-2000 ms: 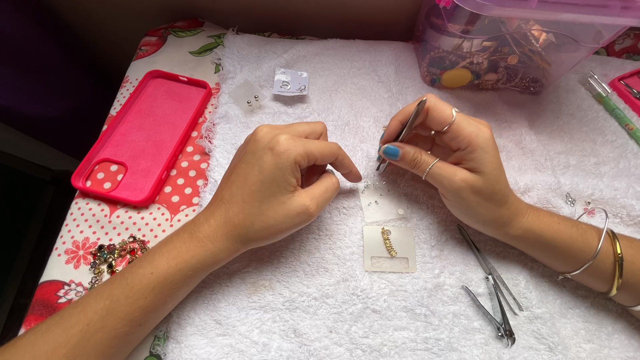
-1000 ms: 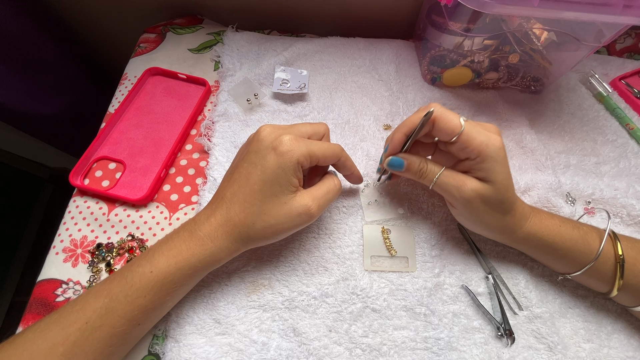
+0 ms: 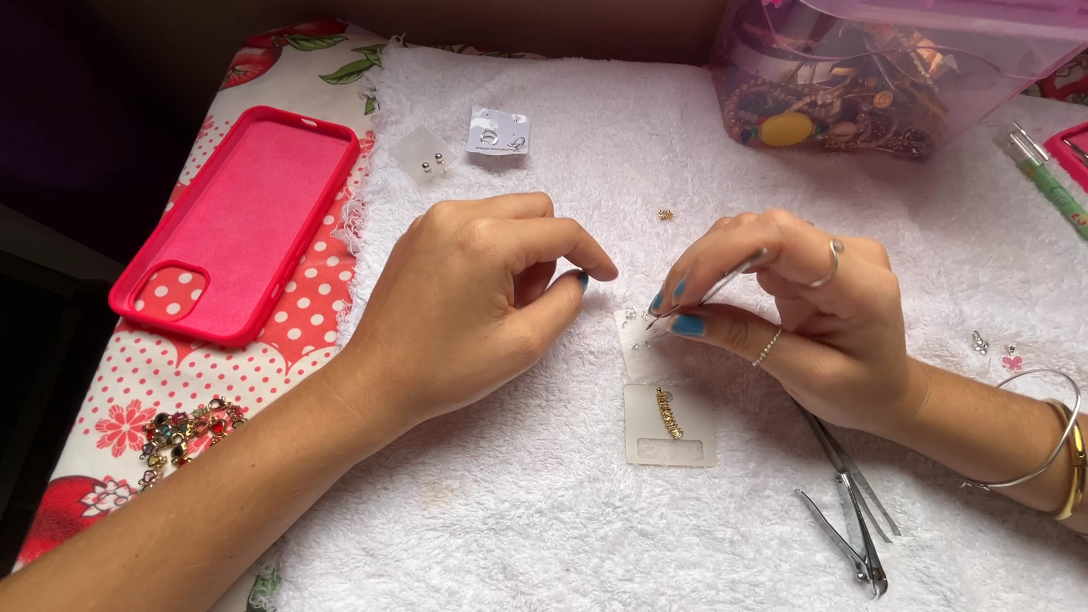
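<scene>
My right hand (image 3: pixel 790 306) pinches a slim metal tool (image 3: pixel 729 279), its tip down at a small white card (image 3: pixel 639 347) that bears several tiny silvery pieces. Its fingers partly cover the card. Just below lies a second card (image 3: pixel 642 416) with a row of small gold-coloured pieces (image 3: pixel 668 414) on it. My left hand (image 3: pixel 484 297) rests on the white towel, left of the cards, fingers curled and nothing seen between them. A small gold-coloured piece (image 3: pixel 665 215) lies on the towel above the cards.
Nail clippers (image 3: pixel 850 527) and metal tweezers (image 3: pixel 871 495) lie at lower right. A pink phone case (image 3: pixel 238 229) and beaded jewellery (image 3: pixel 183 433) are at left. Earring cards (image 3: pixel 499 132) lie behind. A clear pinkish box (image 3: pixel 850 93) of jewellery, a green pen (image 3: pixel 1054 191) and charms (image 3: pixel 1011 359) are at right.
My right hand has shifted slightly to the right, and the tool in it now slants lower. The gold-coloured piece above the cards, not visible in the oldest frame, now shows fully. My left hand stays put.
</scene>
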